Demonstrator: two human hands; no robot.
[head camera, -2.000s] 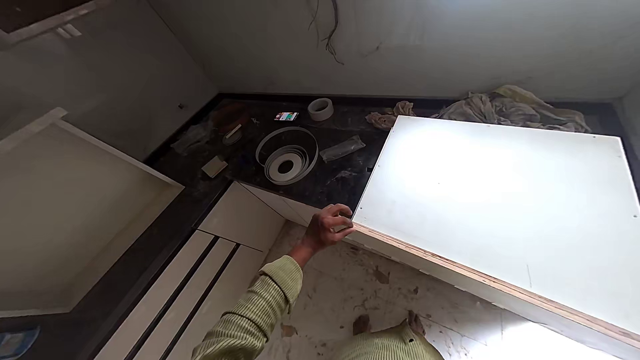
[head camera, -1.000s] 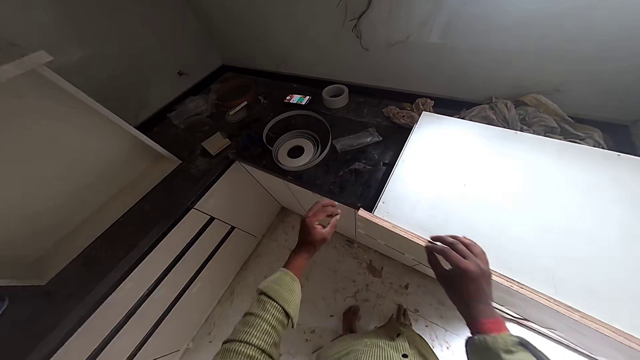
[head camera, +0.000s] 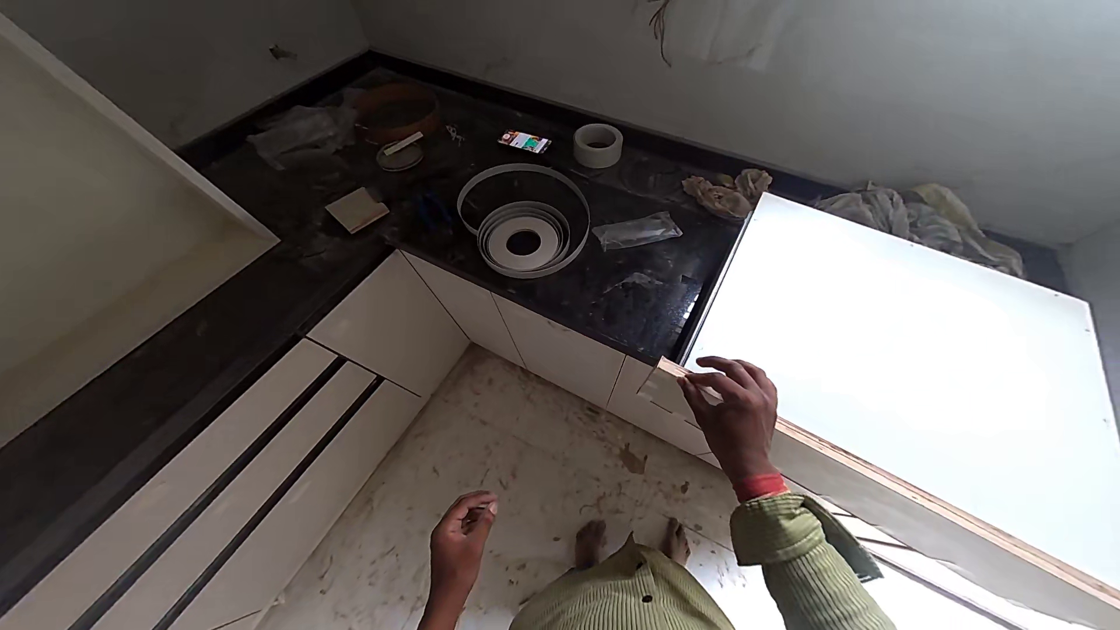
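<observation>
A large white board with a bare wood-coloured edge lies on the black countertop at the right. My right hand, a red band at its wrist, is at the board's near left corner, with thumb and fingers around the edge strip; whether they press on it cannot be told. My left hand hangs over the floor, fingers curled and thumb near them, away from the board. Whether something small is in it is unclear. Rolls of edge banding stand nested on the counter left of the board.
A tape roll, a phone, a plastic packet, a small square piece and crumpled cloths lie on the counter. A pale panel leans at left. White cabinet fronts border the floor.
My left hand, at the board's near corner two seconds ago, has come away and down over the floor. My right hand came into view and moved left along the edge to that corner.
</observation>
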